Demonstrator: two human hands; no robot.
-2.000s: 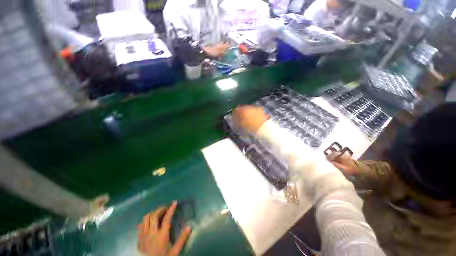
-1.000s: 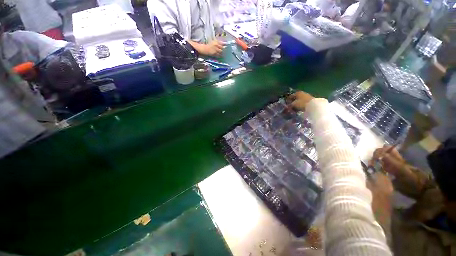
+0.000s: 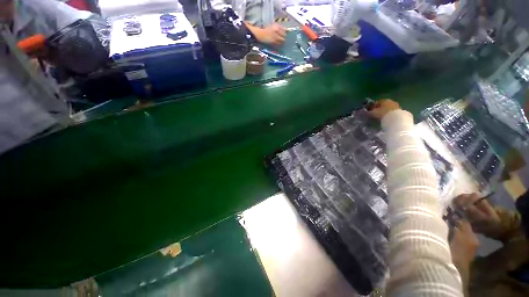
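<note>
A large dark blister tray with rows of shiny, clear-looking pockets lies aslant over the green bench and a white sheet. My right hand, in a white ribbed sleeve, is at the tray's far corner with its fingers closed on the edge; the fingertips are small and blurred. My forearm covers the tray's right side. The pocket contents are not clear. My left hand is out of the picture.
Another person's hands work close to my forearm at the right. A second tray with black parts lies beyond my sleeve. Across the green bench stand a blue box, a white cup and another person's hand.
My right hand has gone from the tray's left side to its far corner, and the tray now spreads over more of the sheet. My left hand has left the view. The camera has turned.
</note>
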